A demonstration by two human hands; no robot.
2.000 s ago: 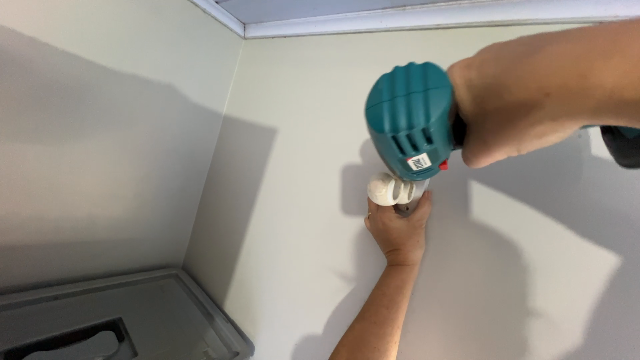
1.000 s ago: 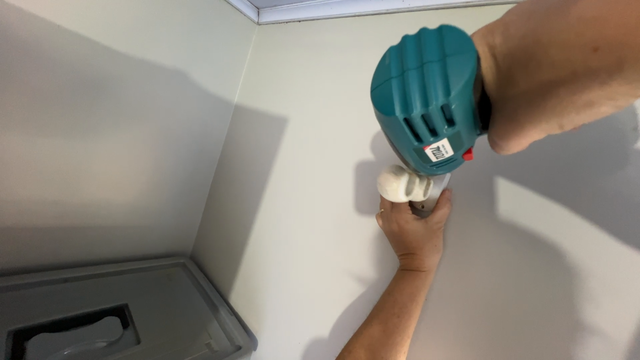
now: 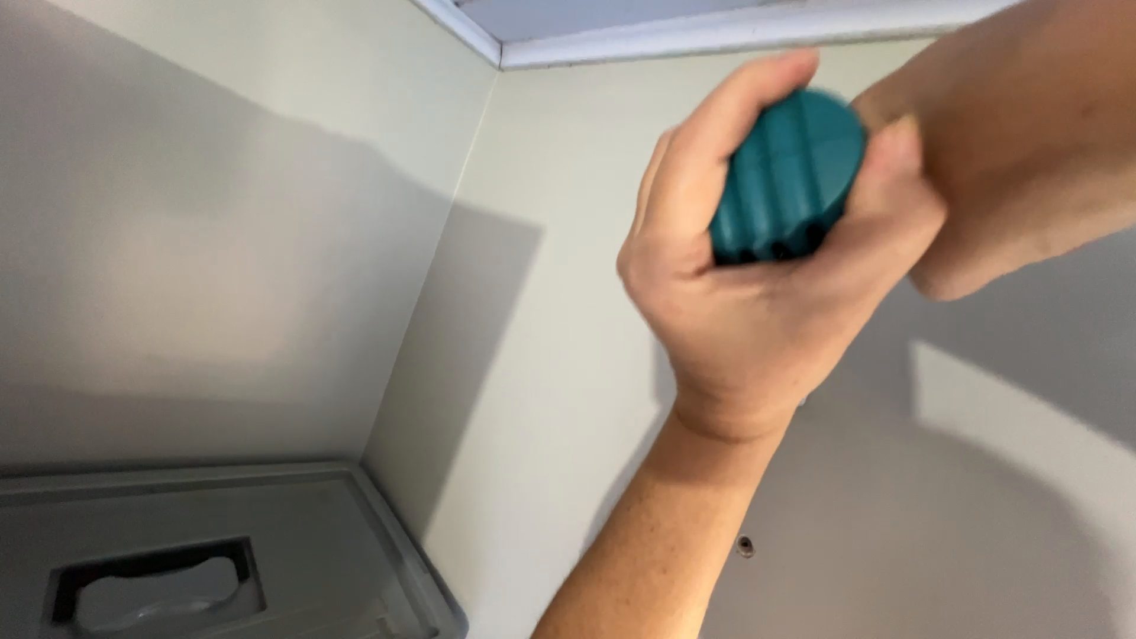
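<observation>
A teal power drill (image 3: 790, 173) is seen from its rounded, ribbed rear end in front of the wall. My left hand (image 3: 754, 275) wraps around the back of its housing from below, the fingers on its left side and the thumb on its right. My right hand (image 3: 941, 204) is at the drill's right side, where its grip is; the left hand and forearm hide much of it, and the drill's front end is out of sight. Beside my left forearm, a small dark hole or screw head (image 3: 745, 546) shows in the wall.
A grey plastic lid with a recessed handle (image 3: 311, 532) lies at the lower left, against the wall corner. White trim (image 3: 710, 35) runs along the top edge of the pale wall (image 3: 568, 311). Shadows fall across both walls.
My left hand has let go of the white rounded piece at the wall and moved up onto the back of the drill. That white piece is now hidden from view or gone.
</observation>
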